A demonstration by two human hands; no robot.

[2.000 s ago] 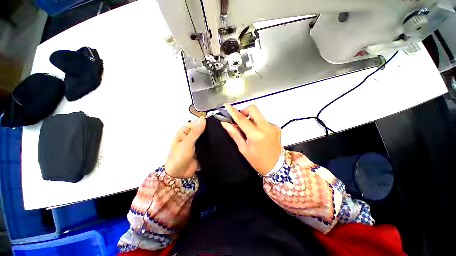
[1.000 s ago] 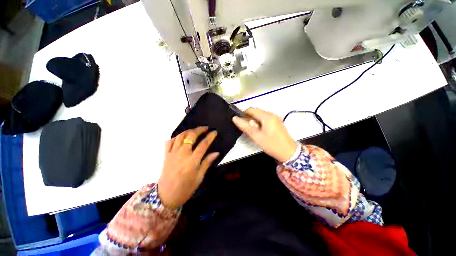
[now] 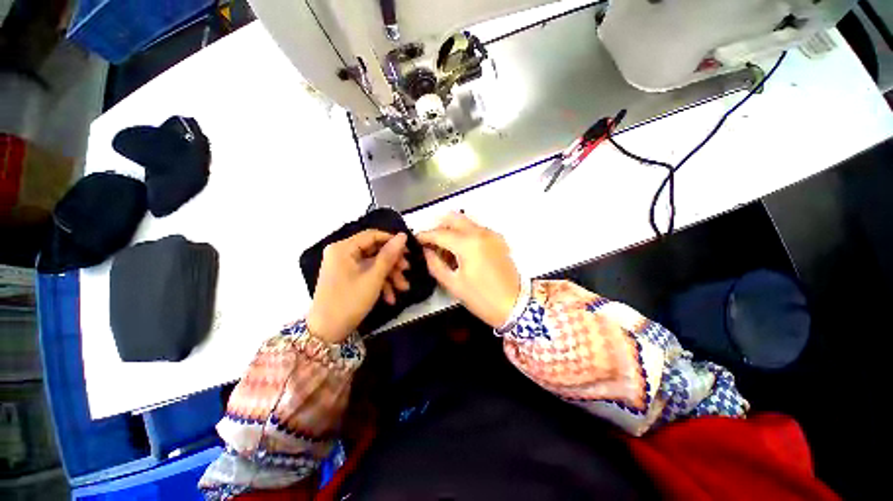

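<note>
A black fabric piece (image 3: 338, 245) lies at the front edge of the white table, below the machine's needle area. My left hand (image 3: 358, 277) rests on it and holds it with curled fingers. My right hand (image 3: 475, 264) is at its right edge, with thumb and fingertips pinched on the fabric. The thread snips (image 3: 585, 149) with red handles lie at the front border of the machine bed, tied to a black tether cord (image 3: 705, 142). Any thread ends are too small to see.
The sewing machine (image 3: 328, 49) stands at the back, its lamp lit over the metal bed plate (image 3: 529, 88). At the left lie a squarish stack of black pieces (image 3: 164, 298) and two rounded black items (image 3: 98, 220) (image 3: 176, 164). Blue crates (image 3: 137, 24) stand beyond the table.
The snips have left my right hand and now lie on the machine bed's edge. The black piece has turned and sits lower and further left, with both hands close together on it.
</note>
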